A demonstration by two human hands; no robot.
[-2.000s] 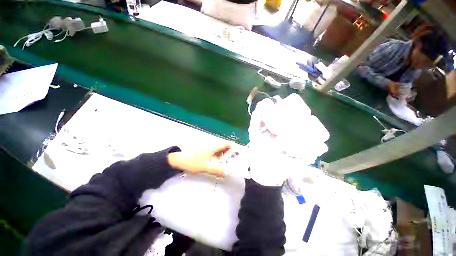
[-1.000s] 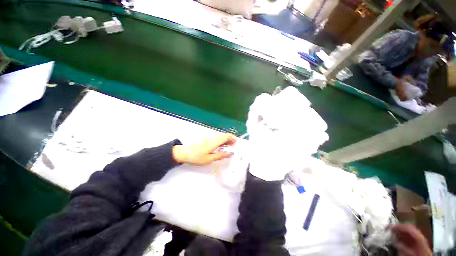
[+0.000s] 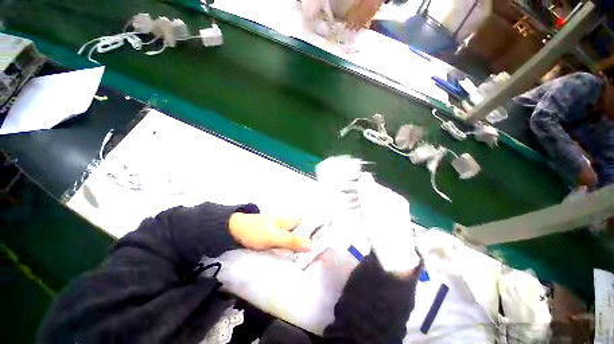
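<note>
My left hand (image 3: 269,232) is bare. It is low over the white bench covering (image 3: 202,175), with its fingertips beside pale, thin, blurred shapes. My right hand (image 3: 387,222) wears a white glove and is just right of my left hand, at the belt's near edge. A white overexposed mass (image 3: 340,175) shows at its fingers; glove and white units blend, so what either hand grips is unclear. Several white power adapters with cords (image 3: 424,154) lie on the green belt beyond my right hand.
More corded adapters (image 3: 161,30) lie on the belt at upper left. A dark blue stick-like tool (image 3: 434,309) and small blue pieces (image 3: 355,253) are near my right sleeve. A whitish crinkled heap (image 3: 525,295) is at right. Another worker's sleeve (image 3: 559,127) is across the belt.
The large white bulk at my right hand looks smaller, and my right hand is lower. Several adapters now show on the belt beyond it. The hand at lower right is gone.
</note>
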